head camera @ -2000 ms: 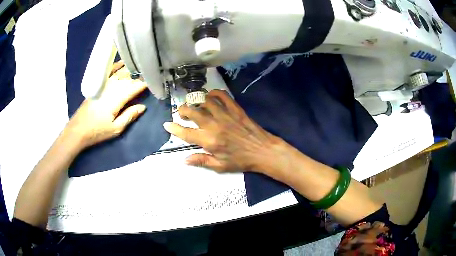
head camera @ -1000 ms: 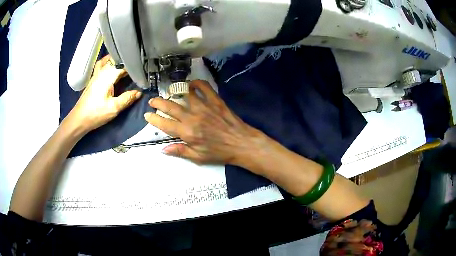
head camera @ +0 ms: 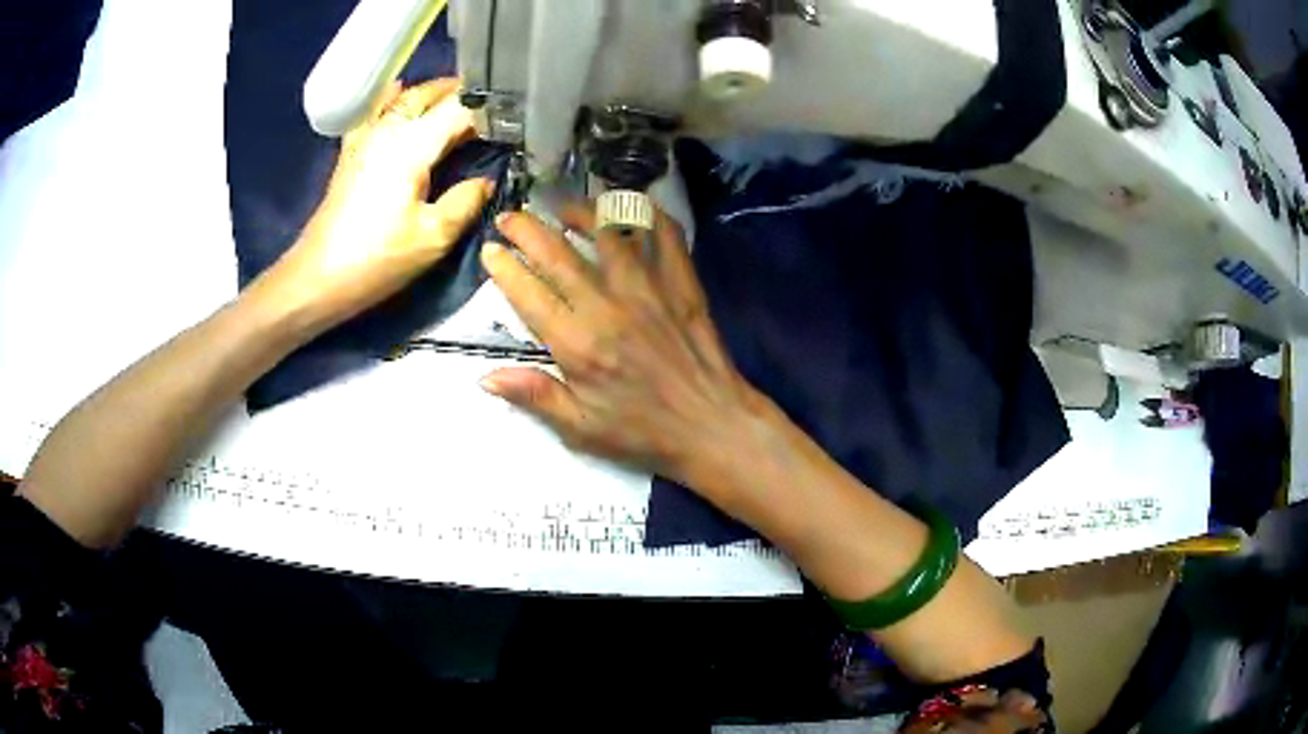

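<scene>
A navy cut panel [head camera: 309, 351] lies on the white table left of and under the needle area. My left hand [head camera: 395, 201] rests on it, thumb and fingers pinching its gathered edge beside the presser foot [head camera: 519, 175]. My right hand [head camera: 617, 337] lies flat with fingers spread just right of the foot, fingertips at the bed below the ribbed tension knob [head camera: 624, 211]; it grips nothing that I can see. The white sewing machine [head camera: 889, 86] spans the top. Sewn navy pieces [head camera: 861, 330] lie under its arm, partly beneath my right forearm. The needle tip is hidden.
Pale thread ends [head camera: 861, 178] hang over the navy pieces. Small pinkish snips [head camera: 1171, 413] lie at the right of the bed. A ruler scale [head camera: 574, 528] runs along the front edge. More navy cloth shows at upper left [head camera: 43, 50] and far right [head camera: 1245, 445].
The view has shifted. The left panel's lower edge has moved up toward the needle, and its cloth is more gathered at my left thumb. My right fingers are straighter and more spread.
</scene>
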